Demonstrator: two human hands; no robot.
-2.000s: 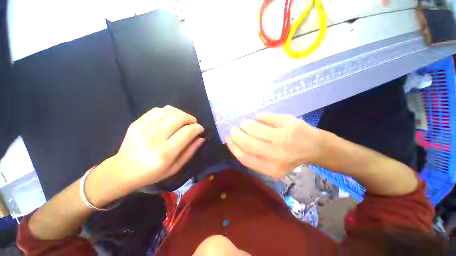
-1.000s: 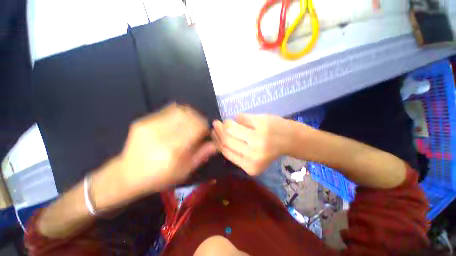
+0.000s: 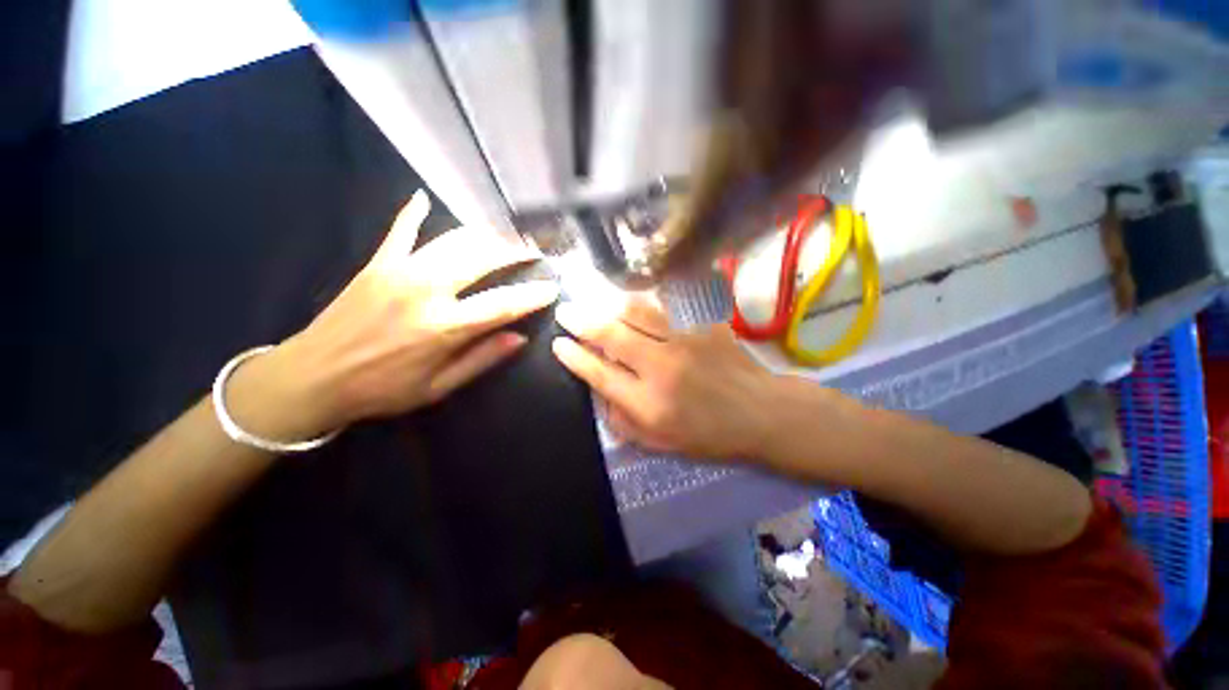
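Note:
A black garment panel (image 3: 472, 526) lies over the table and down over my lap. The sewing machine's head (image 3: 539, 95) stands above it, blurred, with the presser foot area (image 3: 600, 249) just beyond my fingertips. My left hand (image 3: 418, 317) lies flat on the panel with fingers spread and thumb apart. My right hand (image 3: 674, 384) is at the panel's right edge beside the left fingertips, its fingertips on the cloth edge; whether it pinches the edge is hard to tell. The needle is not clearly visible.
Snips with red and yellow handles (image 3: 833, 290) lie right of the machine foot. A ruled grey strip (image 3: 943, 384) runs along the table's front edge. A dark rectangular item (image 3: 1166, 254) is at the table's right. Blue basket (image 3: 1166, 458) stands at the right. Scraps lie on the floor.
The view has shifted so the machine head now shows above. Both hands and the panel's edge are now up at the presser foot. My left hand has flattened and spread on the cloth.

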